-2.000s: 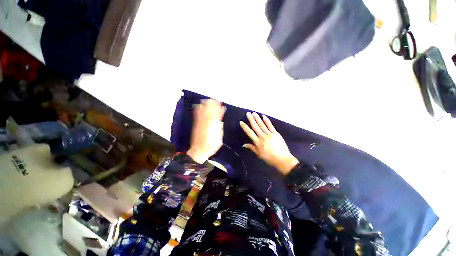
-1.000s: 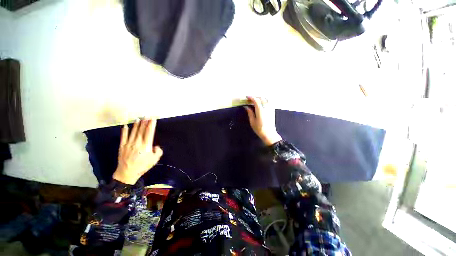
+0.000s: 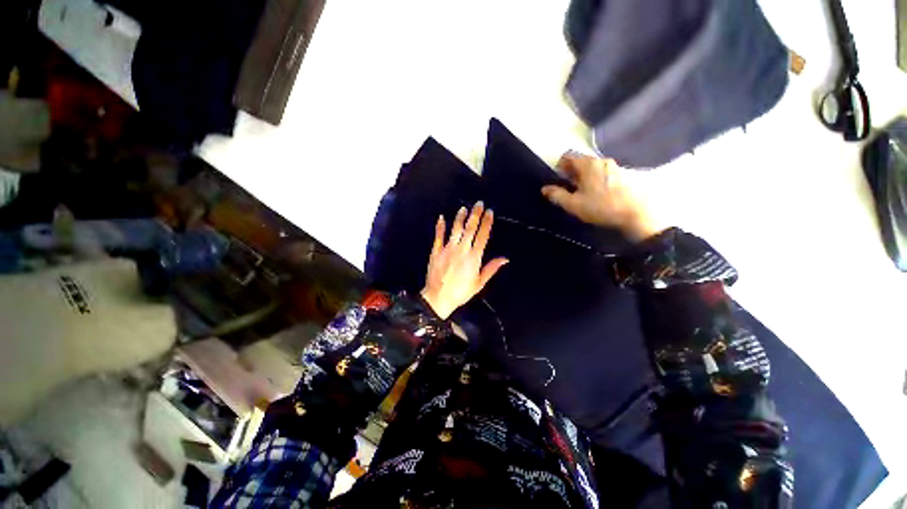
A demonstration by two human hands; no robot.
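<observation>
A dark navy cloth lies on the white table in front of me and reaches to the lower right. Its far left end shows two pointed corners, with the upper layer spread apart. White basting thread runs across it, and a loose tail curls near my body. My left hand lies flat on the cloth with fingers spread. My right hand pinches the cloth's far edge beside the right point; the fingertips are partly hidden.
A grey-purple press cloth lies beyond my right hand. Black-handled shears and part of an iron are at the right. A dark brown block and dark garment pieces are at the upper left, by the table edge.
The view has swung back to the left. My right hand has shifted along the far edge and folded or opened the layer, where the cloth lay flat before. More basting thread shows.
</observation>
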